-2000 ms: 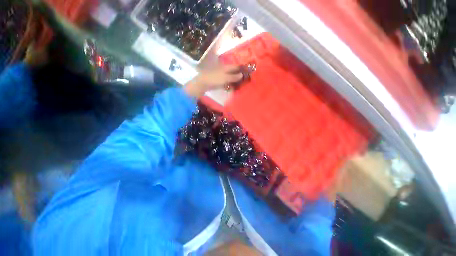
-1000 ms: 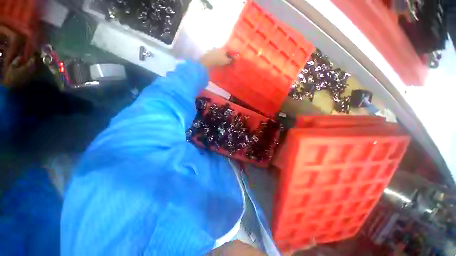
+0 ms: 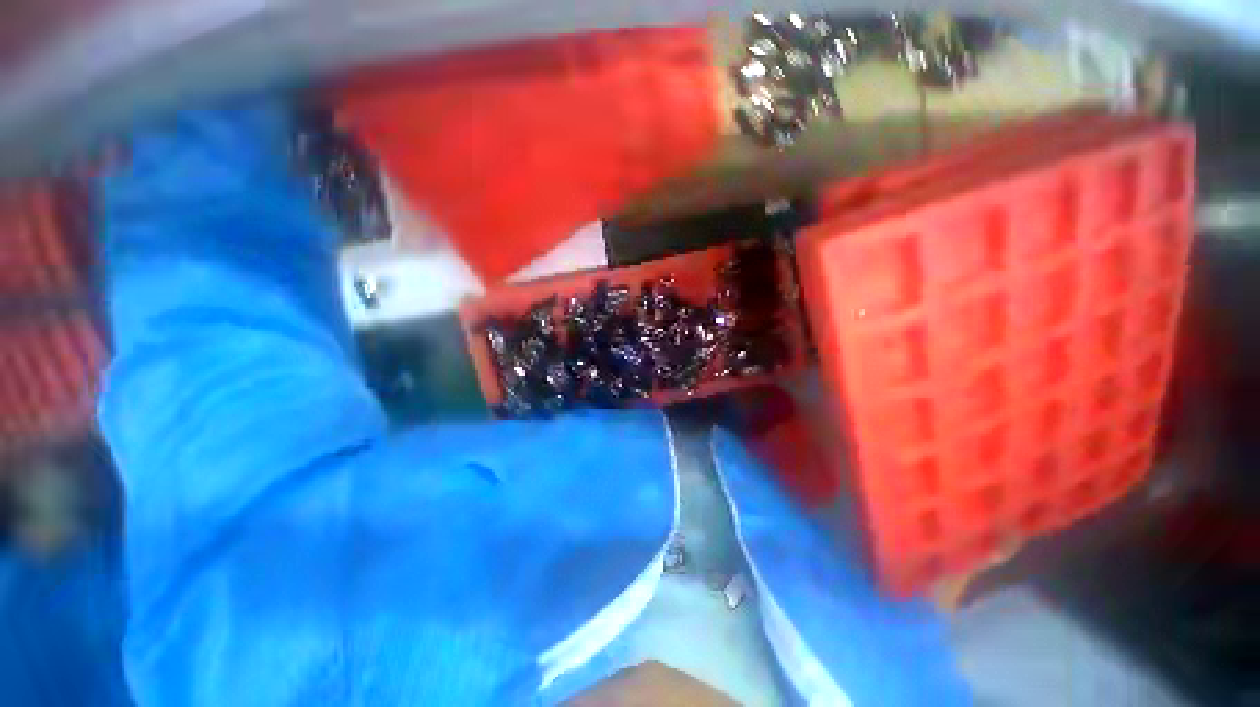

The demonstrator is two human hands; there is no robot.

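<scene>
Red gridded trays [image 3: 1016,332], stacked and tilted up on edge, stand at the right. A small blurred part of my right hand [image 3: 978,569] shows at their lower edge, holding them. The shallow red working tray [image 3: 477,325] lies before me, heaped with shiny dark parts [image 3: 608,339]. A blurred red tray [image 3: 553,138] lies behind it; its pockets cannot be made out. My left arm reaches up at the left; my left hand cannot be seen.
A bin of dark parts [image 3: 346,180] is partly hidden by my left sleeve. White paper [image 3: 415,281] lies under it. Loose shiny parts [image 3: 788,83] lie on cardboard [image 3: 884,145] behind the trays. A pale shelf edge curves along the top. More red trays [image 3: 49,304] are at far left.
The view has turned and blurred. My left hand, earlier at the red tray, has gone out of sight. The stacked trays, first seen raised one second ago, remain held at the right.
</scene>
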